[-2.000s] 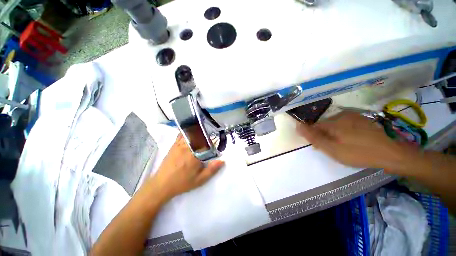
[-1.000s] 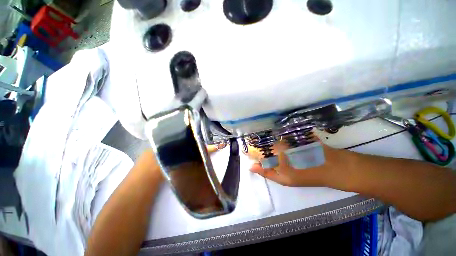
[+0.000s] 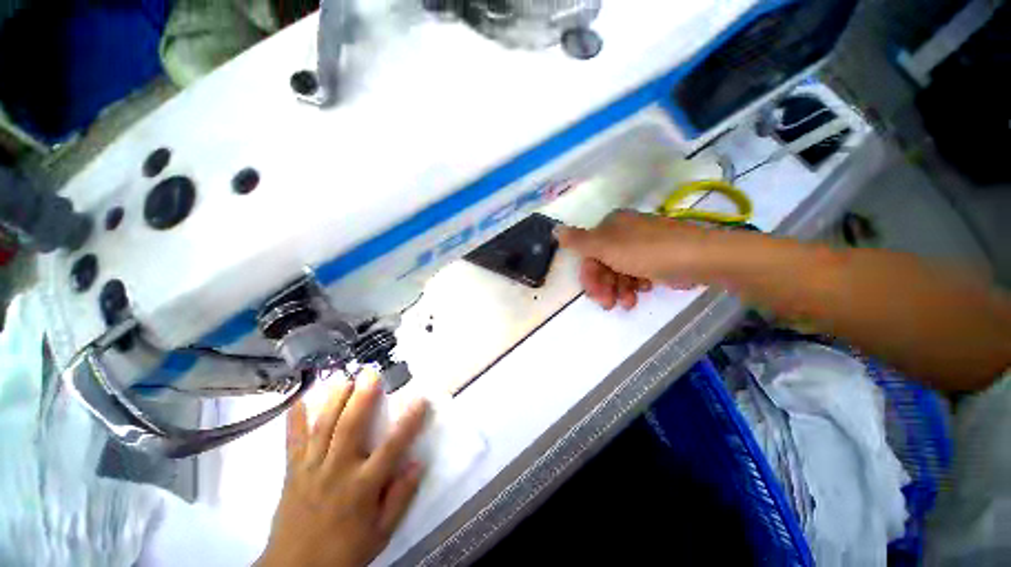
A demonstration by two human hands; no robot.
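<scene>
My left hand (image 3: pixel 344 476) lies palm down with fingers spread on white cloth (image 3: pixel 443 449), its fingertips beside the thread tension assembly (image 3: pixel 290 316) and needle area of the white sewing machine (image 3: pixel 432 122). The cloth is hard to tell from the white table; needle and presser foot are hidden or blurred. My right hand (image 3: pixel 643 257) is at the right edge of a dark smartphone (image 3: pixel 519 249), which lies under the machine arm. One fingertip meets its corner and the other fingers are curled; whether it grips the phone is unclear.
Yellow-handled scissors (image 3: pixel 710 202) lie behind my right wrist. A shiny curved guard (image 3: pixel 166 437) juts over a grey fabric piece (image 3: pixel 144 467). White layered cloth (image 3: pixel 55 487) is at far left. A blue basket (image 3: pixel 737 471) with pale cloth stands below the ribbed table edge (image 3: pixel 554 449).
The view has swung right, showing more of the machine arm. My right hand has left the needle area and moved right to the phone. My left hand stays near the needle, now more fully visible.
</scene>
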